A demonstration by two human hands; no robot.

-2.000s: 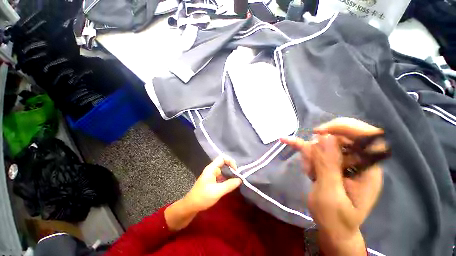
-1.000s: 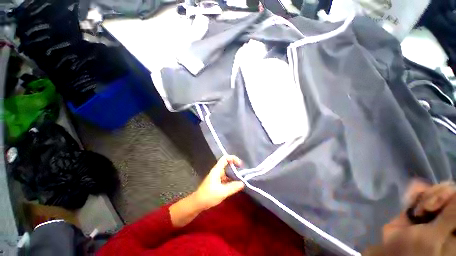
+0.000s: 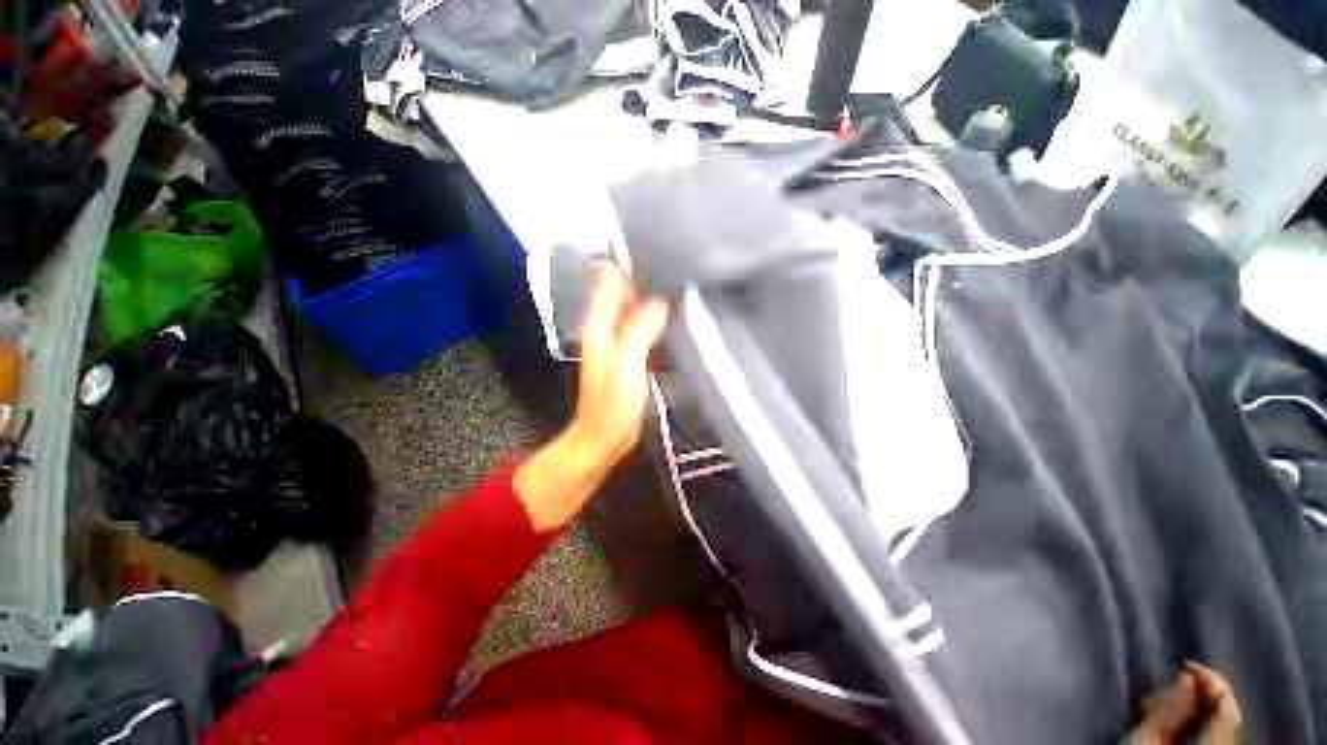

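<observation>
The grey garment (image 3: pixel 1048 422) with white piping lies across the table and hangs over its near edge. A flap of it, edged by a blurred white band, is raised over the left part. My left hand (image 3: pixel 616 364) is at the flap's left edge with fingers spread and blurred; whether it grips cloth I cannot tell. A white panel (image 3: pixel 895 400) shows partly beside the flap. My right hand (image 3: pixel 1193 709) is cut off by the bottom edge at the lower right, on the grey cloth; its hold cannot be made out. No snips are visible.
Other grey garments (image 3: pixel 502 51) lie at the back left and at the right edge. A printed translucent bag (image 3: pixel 1201 124) is at the upper right. A blue bin (image 3: pixel 393 309), a green bag (image 3: pixel 182 269) and a black plastic bag (image 3: pixel 204 451) stand at the left.
My left hand has left the lower piped corner and moved up; a garment flap is now raised. My right hand first moved away rightward and down, and shows less. The view has shifted.
</observation>
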